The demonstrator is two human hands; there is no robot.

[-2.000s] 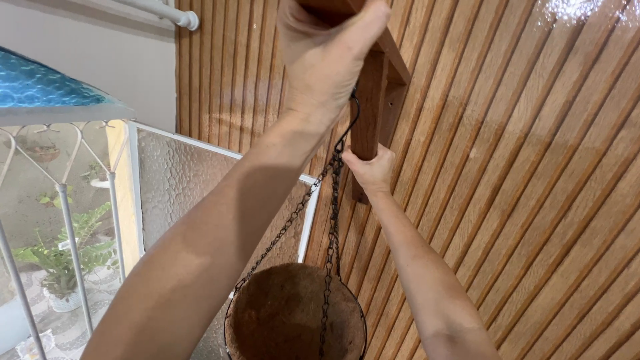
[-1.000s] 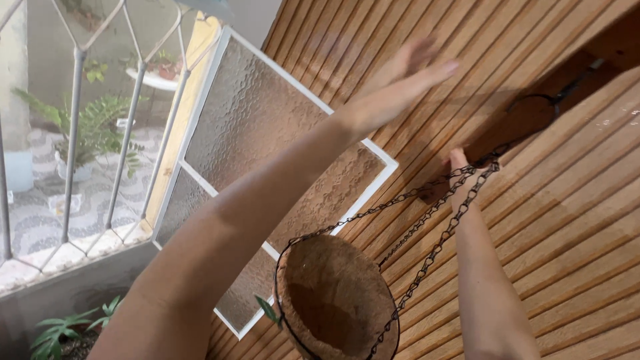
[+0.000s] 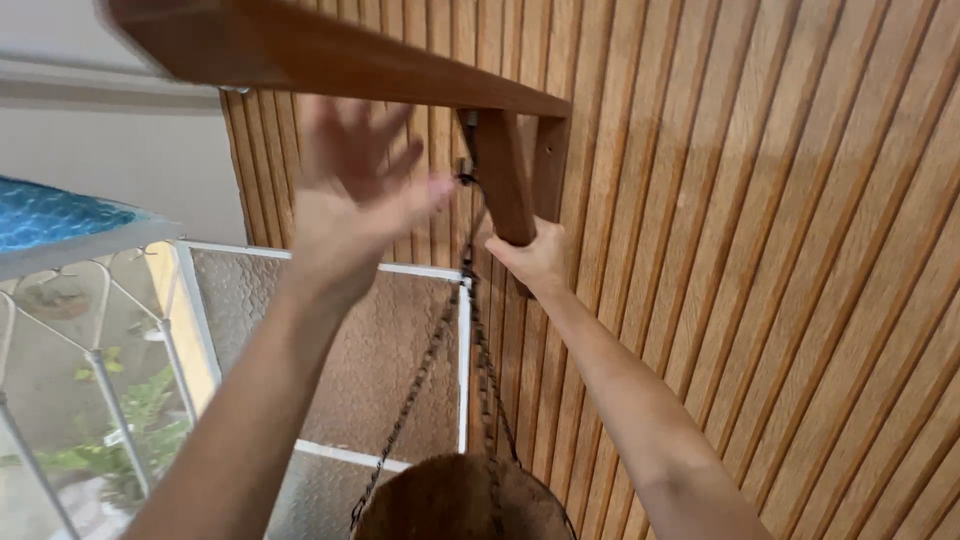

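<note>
A wooden wall bracket (image 3: 360, 64) juts from the slatted wall, with a diagonal brace (image 3: 504, 176) under its arm. My right hand (image 3: 534, 251) grips the lower part of this brace. Blurred, with spread fingers and nothing in it, my left hand (image 3: 360, 180) is raised just below the bracket's arm, left of a dark metal hook (image 3: 466, 178). The hook hangs by the brace and carries metal chains (image 3: 480, 360). These chains run down to a hanging basket with a brown fibre liner (image 3: 457, 502), cut off by the bottom edge of the view.
Wooden slats (image 3: 720, 225) cover the wall behind the bracket. A white-framed textured glass pane (image 3: 360, 352) stands behind the chains. At the left are a metal window grille (image 3: 112, 390), a blue water-patterned surface (image 3: 60, 214) and green plants (image 3: 142, 427) beyond the bars.
The view has swung strongly. My left hand, on the bracket's arm two seconds ago, is off it one second ago and now is below the arm. My right hand remains at the bracket's lower part.
</note>
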